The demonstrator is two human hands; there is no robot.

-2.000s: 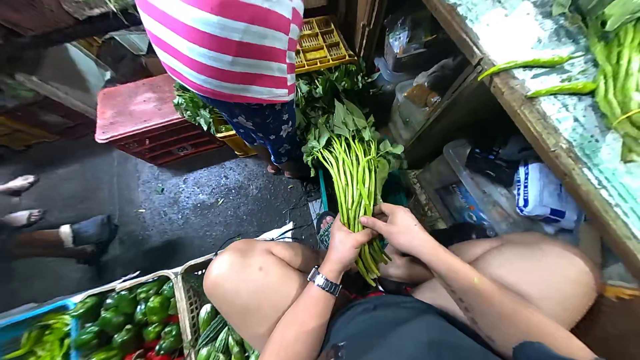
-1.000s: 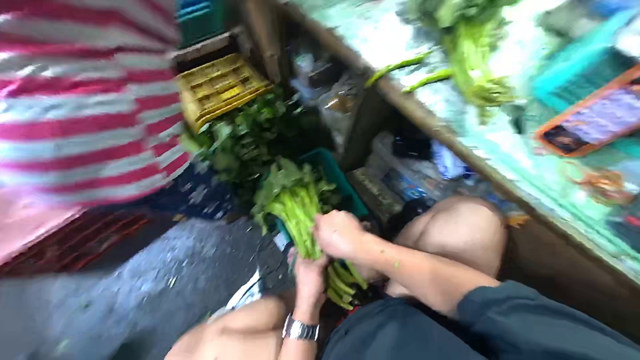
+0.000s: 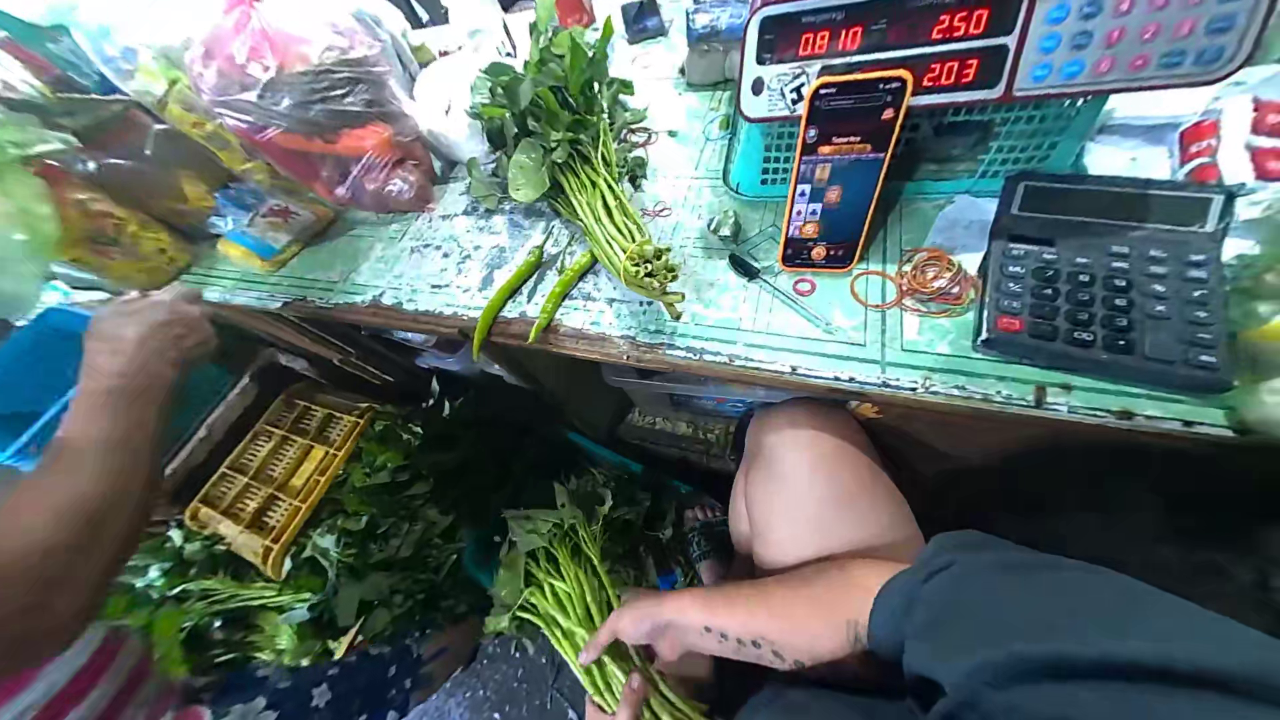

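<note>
A bunch of long-stemmed leafy greens lies low in the view, leaves pointing away from me. My right hand is closed round its stems from the right. Only the fingers of my left hand show at the bottom edge, against the same stems; the rest is cut off. On the green counter above lies a tied bunch of similar greens, with two green chili peppers beside it at the counter's edge.
On the counter are a phone, a digital scale, rubber bands, a calculator and plastic bags. Another person's arm reaches in at left. Below are a yellow crate, more greens and my knee.
The view has swung right and up, bringing the phone, scale and calculator into sight. The bunch stays in my hands. The other person's arm now reaches over the counter's left side.
</note>
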